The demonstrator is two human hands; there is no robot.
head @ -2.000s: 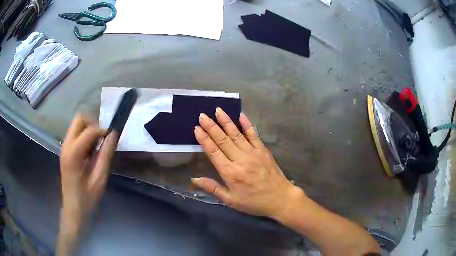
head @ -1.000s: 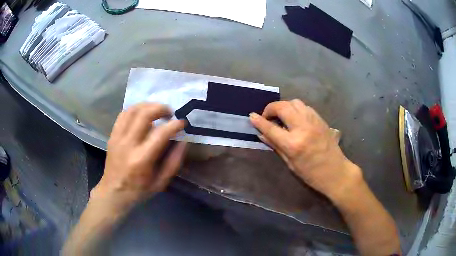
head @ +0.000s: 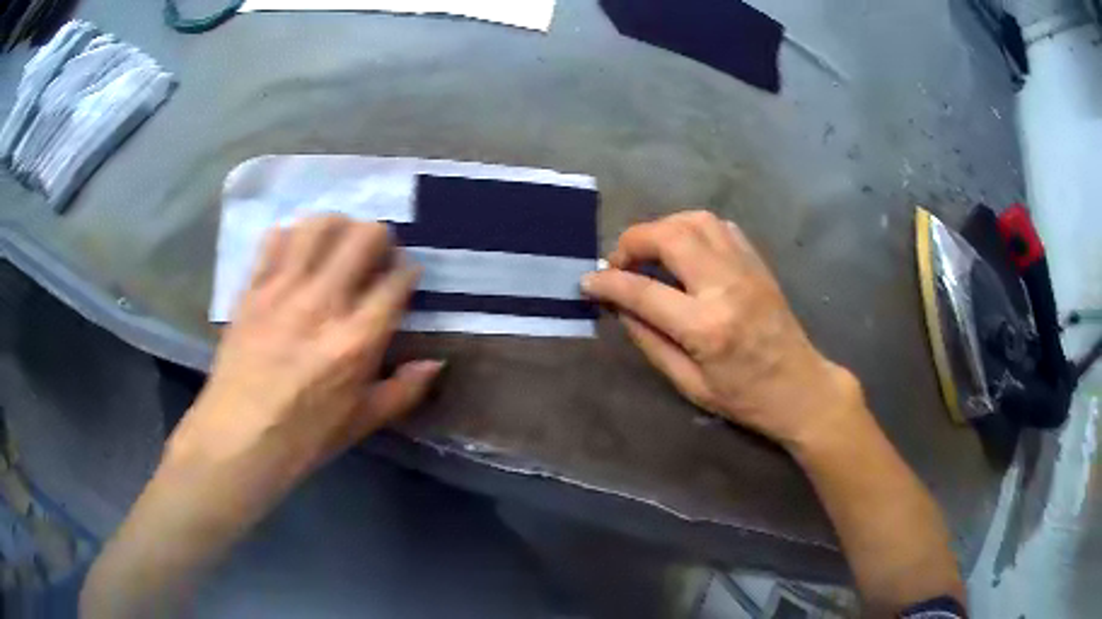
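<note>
A dark placket piece (head: 508, 214) lies flat on a white backing piece (head: 317, 184). The grey-silver pressing template (head: 496, 272) lies lengthwise on the dark piece, with dark cloth showing above and below it. My left hand (head: 317, 290) lies over the left end of the template and dark piece and hides their pointed tips; its fingers press down. My right hand (head: 683, 308) pinches the right end of the template at the cloth's right edge.
An iron (head: 967, 320) rests at the right on the grey table cloth (head: 713, 484). Fanned white strips (head: 85, 109) lie at the upper left. A spare dark piece (head: 707, 36), a large white sheet (head: 423, 10) and a green scissor handle (head: 203, 15) are at the top edge.
The dark strip-like tool in my left hand is gone from it; the template now lies on the dark cloth. My left hand has come down flat over its left end. The view has shifted.
</note>
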